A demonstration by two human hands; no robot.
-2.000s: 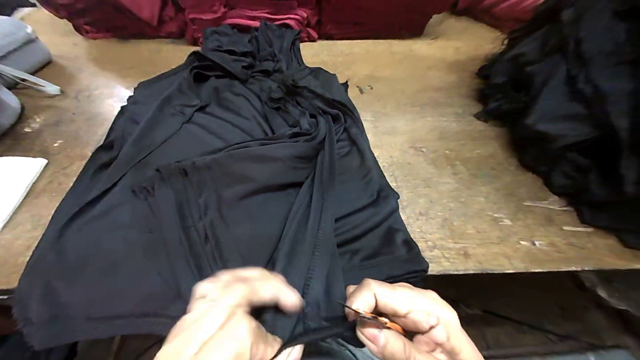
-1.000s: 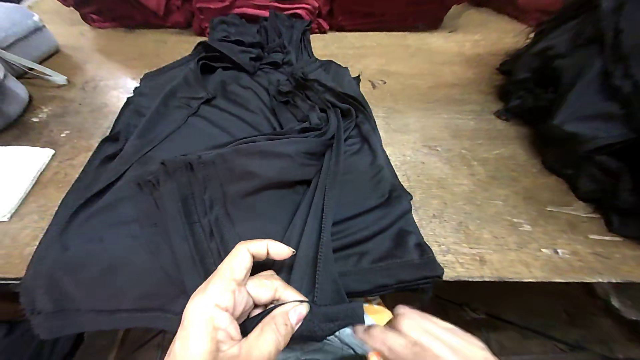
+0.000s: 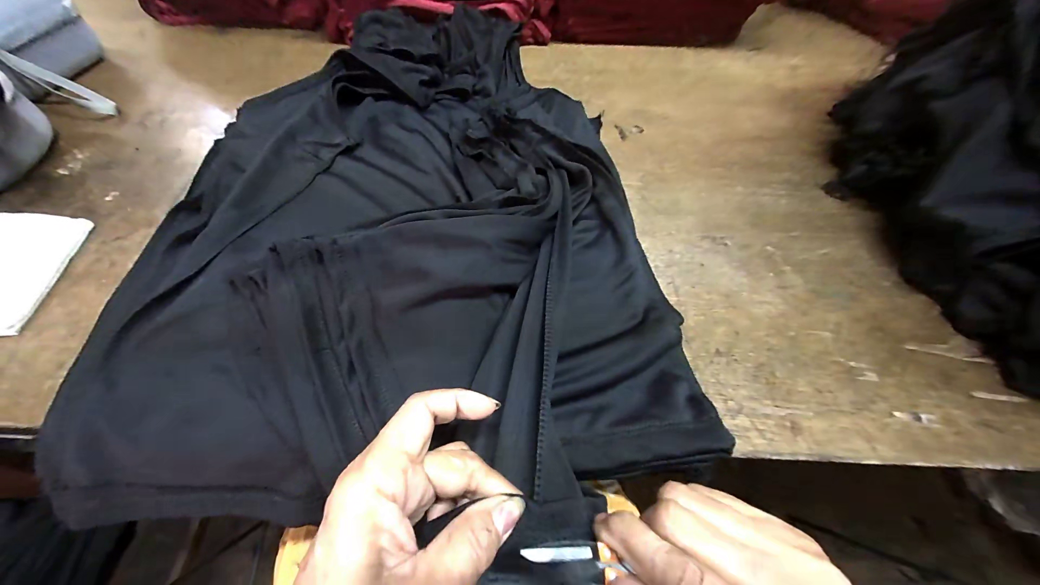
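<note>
Black garments (image 3: 455, 325) lie stacked on the wooden table, their lower hems hanging past its front edge. At the bottom centre my left hand (image 3: 422, 496) pinches a hem edge of the black fabric between thumb and index finger. Just right of it, my right hand (image 3: 699, 536) is closed at the same hem, by a small white tag or strip (image 3: 557, 554). A bit of metal shows at its fingertips, probably a small cutting tool, mostly hidden. Something orange and white (image 3: 619, 499) shows behind the fabric beside my right hand.
A heap of black fabric (image 3: 959, 203) lies on the table (image 3: 764, 268) at right. Dark red cloth (image 3: 650, 20) runs along the back. Grey objects with a pale strap (image 3: 61, 81) stand at far left, above a white sheet or cloth (image 3: 36, 264). The table's front edge crosses below.
Two seconds ago an orange-handled tool showed in my right hand; now it is mostly hidden. My left hand has turned and pinches the hem, and the white tag has come into view.
</note>
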